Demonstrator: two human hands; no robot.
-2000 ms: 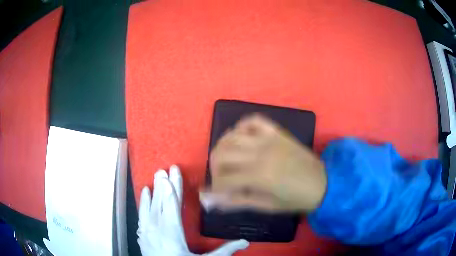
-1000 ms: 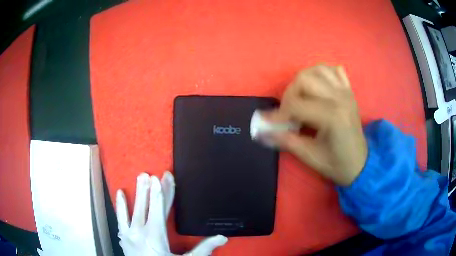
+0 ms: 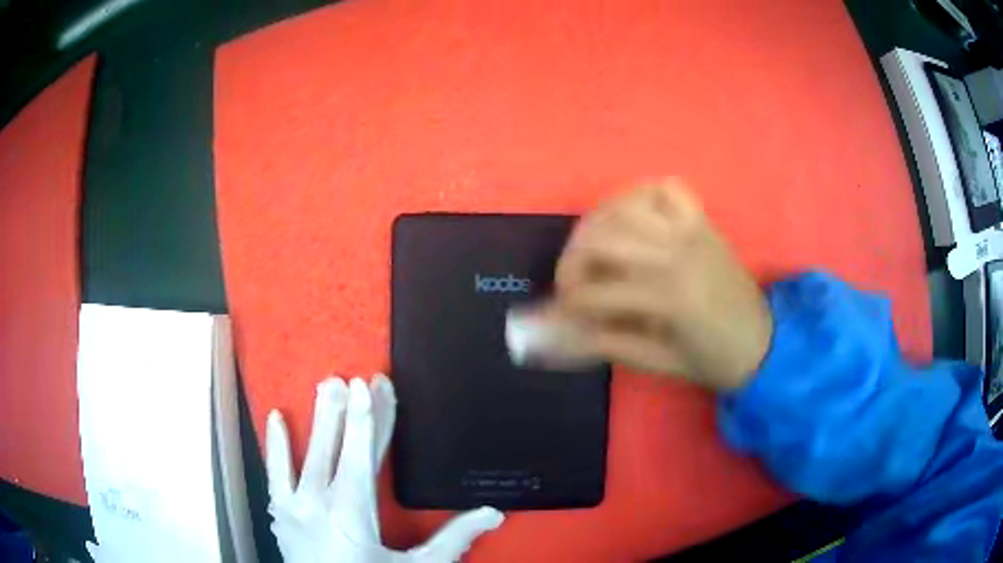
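Note:
A black e-reader (image 3: 473,407) lies face down on the red-orange mat (image 3: 528,121), its grey "koobe" logo near the top partly beside my right hand. My right hand (image 3: 660,291), bare and blurred, pinches a small white wipe (image 3: 532,337) on or just over the upper middle of the back. My left hand (image 3: 350,484), in a white glove, lies with fingers spread at the lower left of the e-reader. Its thumb is by the bottom edge and its fingertips are beside the left edge. It grips nothing.
A white box (image 3: 154,429) stands at the left on the dark green surface (image 3: 151,198). Another red mat (image 3: 39,297) is at the far left. At the right edge, a white box with an e-reader (image 3: 966,148) on it shows a grey screen, with a further one below it.
My right hand with the wipe has moved left and down across the back, after sweeping over it earlier. In view, the e-reader sits further left than two seconds ago. My gloved hand stays beside it.

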